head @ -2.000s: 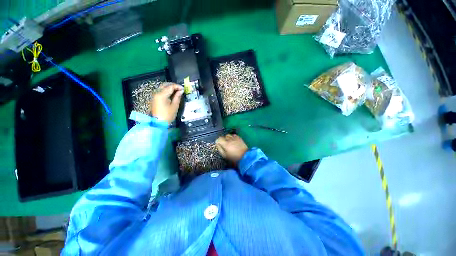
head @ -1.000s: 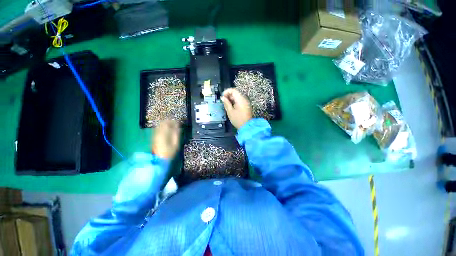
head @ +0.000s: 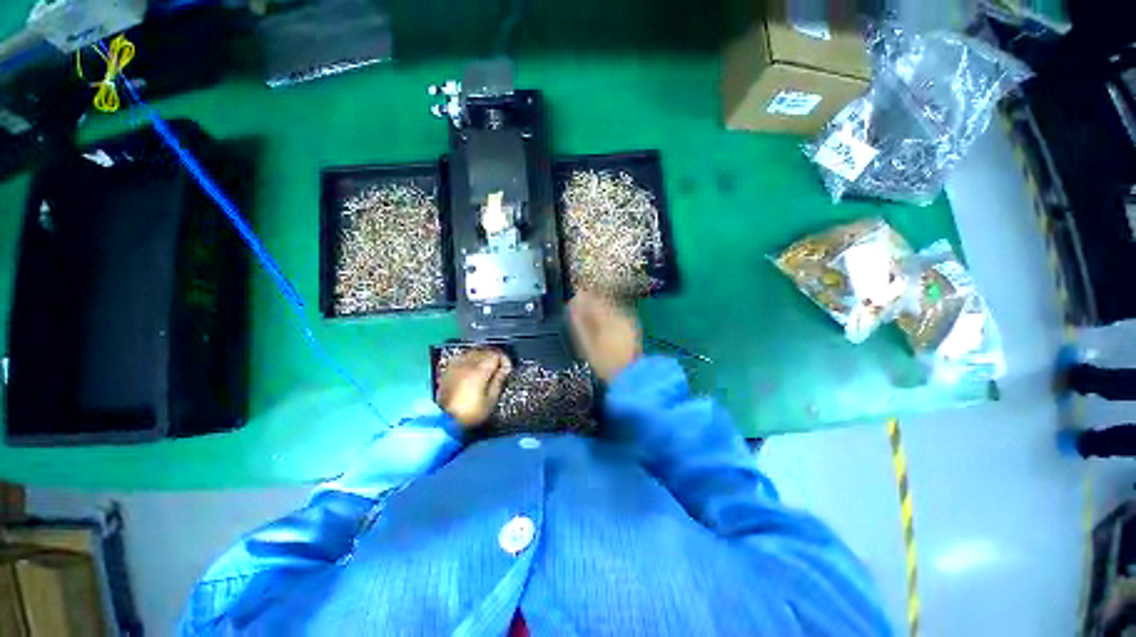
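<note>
The black bench fixture [head: 501, 187] stands in the middle of the bench, with a silver clamp plate [head: 503, 275] and a small yellowish piece above it. My left hand [head: 473, 385] is over the left part of the front parts tray [head: 548, 396], fingertips together at the heap of small metal parts. Whether it pinches a part is too small to tell. My right hand [head: 605, 336] is blurred, just below the right parts tray [head: 610, 230] and right of the fixture's lower end. Its fingertips are unclear. The left parts tray [head: 389, 246] holds a pale heap.
A large black bin [head: 94, 299] is at far left, with a blue cable [head: 227, 205] beside it. A thin dark tool [head: 680, 350] lies right of my right hand. A cardboard box [head: 795, 77], a grey-parts bag [head: 916, 118] and yellowish-brown-parts bags [head: 847, 268] lie at right.
My left hand has moved from the fixture, past the left tray's lower edge, to the front tray. My right hand went from the front tray up beside the clamp plate, then back down. The view shifted.
</note>
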